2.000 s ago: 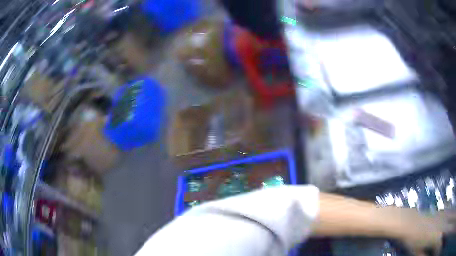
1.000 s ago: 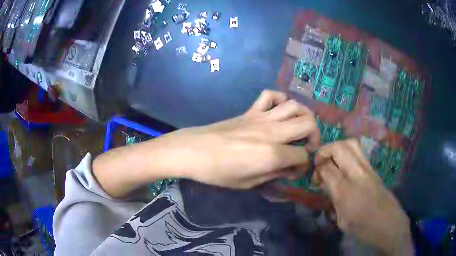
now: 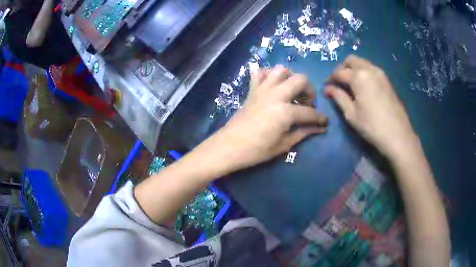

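My left hand [image 3: 282, 112] is over the mat beside the scattered small silver metal plates [image 3: 308, 39]. Its fingers are curled with a gap towards the thumb; whether it holds a plate cannot be told. My right hand [image 3: 363, 96] is just right of it, fingertips bent close together near the plates; any small part between them is too small to tell. One plate [image 3: 291, 157] lies alone below my left hand. The reddish carrier tray [image 3: 386, 239] with green circuit boards [image 3: 342, 253] lies at the bottom right, blurred, partly behind my right forearm.
Thin wire parts [image 3: 436, 62] are spread at the top right. A metal ledge [image 3: 156, 99] with dark flat plates runs at upper left. A blue-rimmed bin [image 3: 222, 208] of green boards is below my left forearm. A blue bin [image 3: 44, 208], a red stool [image 3: 78, 86] and a person's arm [image 3: 39, 26] are at left.
Both hands have left the carrier and moved up to the scattered plates. The view has shifted, so the carrier now sits lower and more of the ledge shows.
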